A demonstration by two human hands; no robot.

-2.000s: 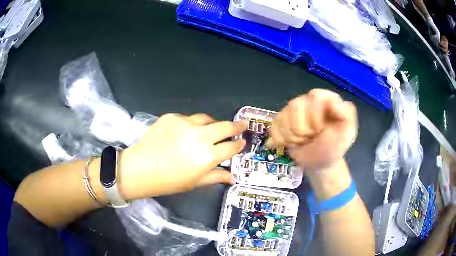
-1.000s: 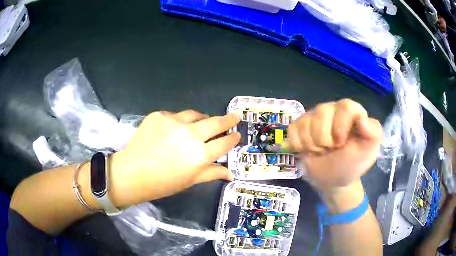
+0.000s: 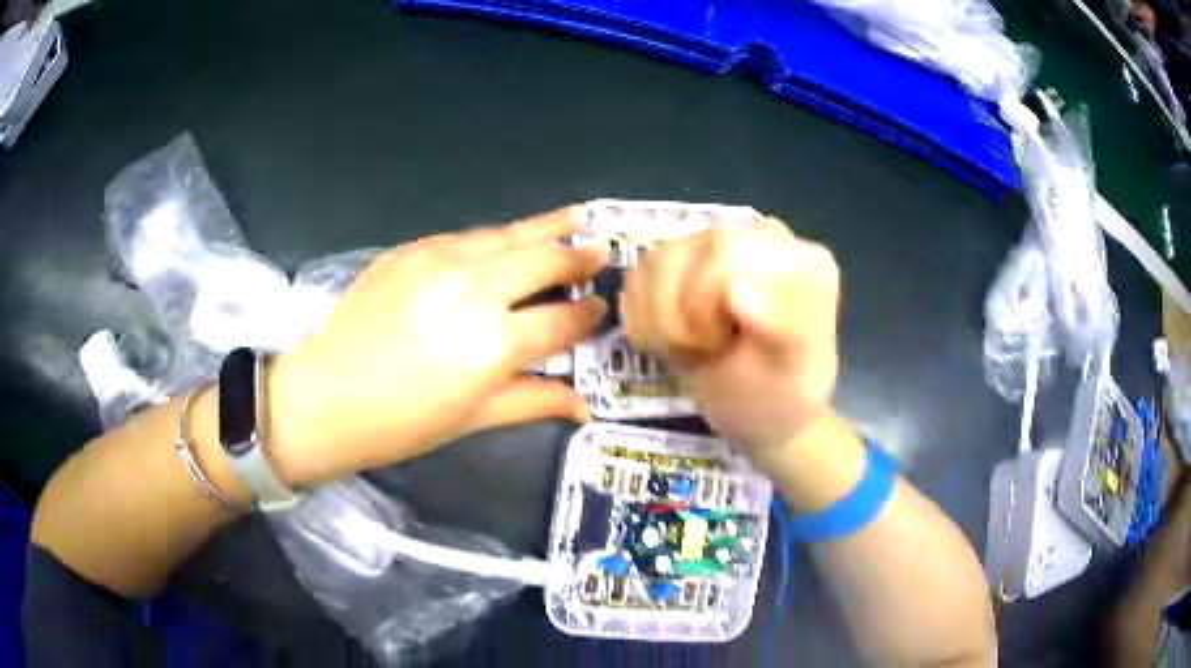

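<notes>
An open white socket housing (image 3: 673,219) lies on the dark bench in front of me, mostly covered by my hands. My left hand (image 3: 451,320) rests with spread fingers on its left edge. My right hand (image 3: 731,313) is curled over the housing's middle; its fingertips are hidden and whether they hold anything does not show. A second open housing (image 3: 657,532) lies just below, with a green circuit board, a yellow block, a black block and brass contacts. Its white cord (image 3: 457,559) runs left into a clear plastic bag (image 3: 385,607).
Another bagged cord (image 3: 222,294) lies at left. A blue corrugated sheet (image 3: 869,98) with bagged cords (image 3: 960,52) is at the top. A closed-face unit (image 3: 1041,522) and an open housing (image 3: 1108,459) lie at right beside blue strands (image 3: 1149,476). Another person's arm (image 3: 1156,574) shows at the right edge.
My right hand has moved left over the upper housing's middle, covering the board that showed before. Both housings and the bench items sit higher in the picture. My left hand stays at the housing's left edge.
</notes>
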